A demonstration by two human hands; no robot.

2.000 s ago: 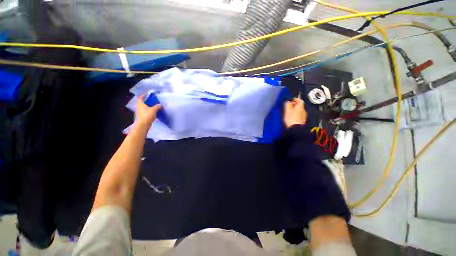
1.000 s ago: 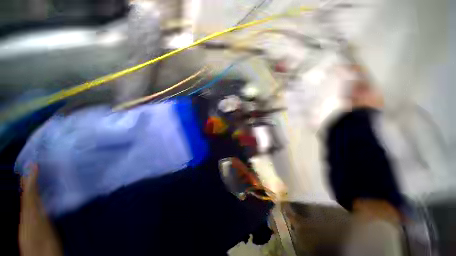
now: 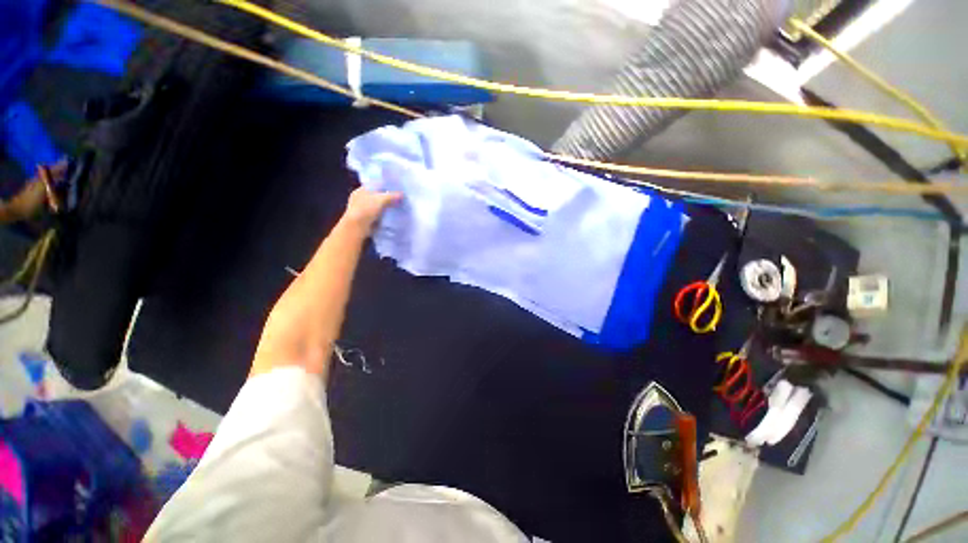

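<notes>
A stack of pale blue-lilac interlined panels (image 3: 573, 249) with a bright blue edge lies on the black table (image 3: 456, 371). Two short narrow blue strips (image 3: 515, 220) show on its top face. My left hand (image 3: 372, 204) holds the left edge of the stack, with some fingers hidden by the cloth. The left edge is rumpled and the right end lies flatter. My right hand is out of the picture.
A steam iron (image 3: 663, 445) stands at the table's right front. Red-and-yellow-handled scissors (image 3: 698, 305), more red and yellow handles (image 3: 740, 387) and a white spool (image 3: 761, 280) lie right. Hoses cross above. Another person's hand (image 3: 37, 196) shows at far left.
My right hand has left the blue edge of the stack and gone out of the picture. My left hand stays at the stack's left edge. The view has shifted and the iron now shows.
</notes>
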